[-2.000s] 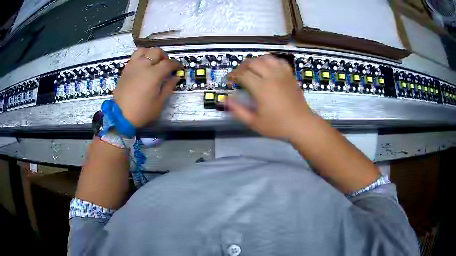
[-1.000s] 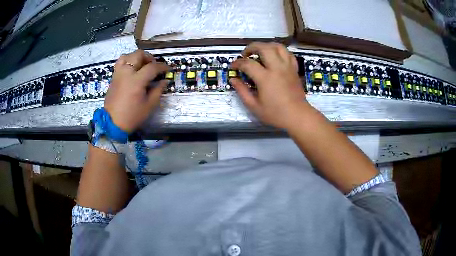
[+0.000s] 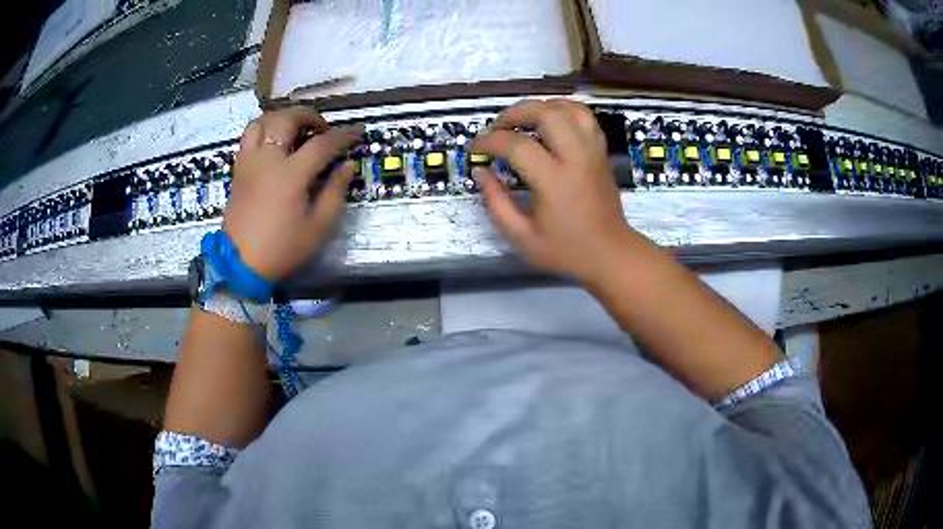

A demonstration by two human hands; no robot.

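Note:
A circuit board panel (image 3: 414,178) lies in the long track, with several yellow-topped transformers (image 3: 434,159) standing in its middle. My left hand (image 3: 287,196) is over the panel's left part, its thumb and fingertips around a partly hidden transformer (image 3: 357,165). My right hand (image 3: 558,186) is over the panel's right part, its thumb and index finger at another transformer (image 3: 480,159). The fingers hide parts of the board beneath. A blue wrist strap (image 3: 236,271) is on my left wrist.
A scuffed metal rail (image 3: 414,232) runs along the near side. Panels with transformers (image 3: 724,157) lie to the right; panels showing no yellow tops (image 3: 171,194) lie to the left. Two white-lined cartons (image 3: 434,88) (image 3: 713,78) stand behind. A dark spacer (image 3: 111,205) separates left panels.
Two seconds ago, loose transformers lay on the rail before the panel; they are gone from there. More yellow tops show between my hands. Since one second ago, my hands have barely moved.

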